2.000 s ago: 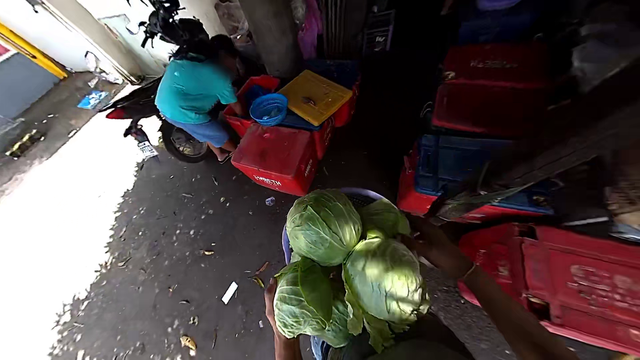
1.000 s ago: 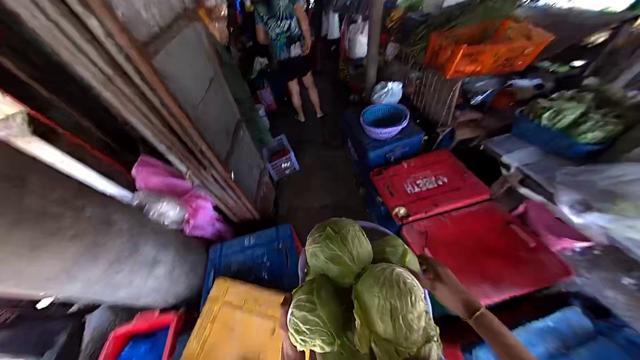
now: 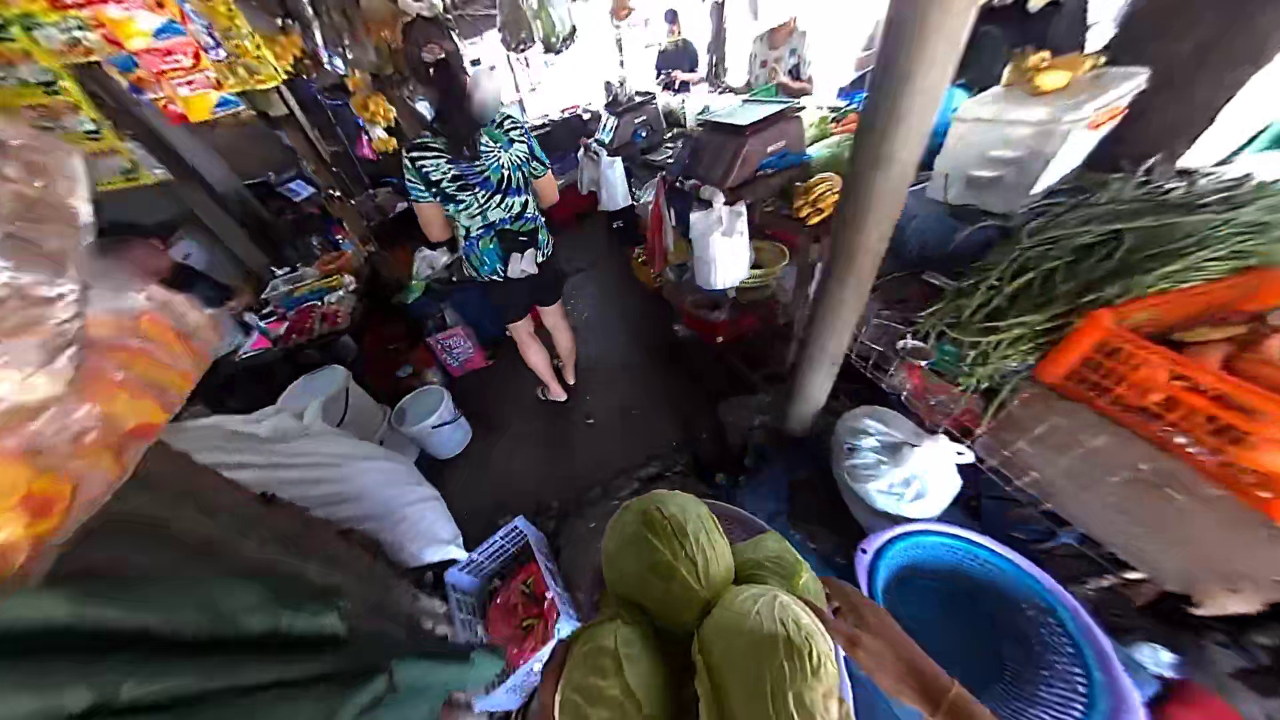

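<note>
Several green cabbages (image 3: 668,560) are heaped in a basin (image 3: 735,520), whose rim shows only in part behind them. On the right, my right hand (image 3: 865,630) grips the basin's side, its fingers against the cabbages. My left hand (image 3: 545,690) is at the lower left of the heap, mostly hidden by a cabbage and cut by the frame's bottom edge. A purple-rimmed blue plastic basket (image 3: 985,600) stands just right of my right hand. Left of the heap is a pale crate (image 3: 465,600) with red contents.
Ahead, a person in a patterned shirt (image 3: 490,190) stands in a dark aisle (image 3: 610,340). White buckets (image 3: 432,420) and a white sack (image 3: 330,480) line the left. A pole (image 3: 865,200), a tied plastic bag (image 3: 895,465) and an orange crate (image 3: 1160,390) are on the right.
The view has swung from the paved ground and red coolers into the aisle. The cabbages have stayed between my hands. The person in the patterned shirt appears nearer than a second ago.
</note>
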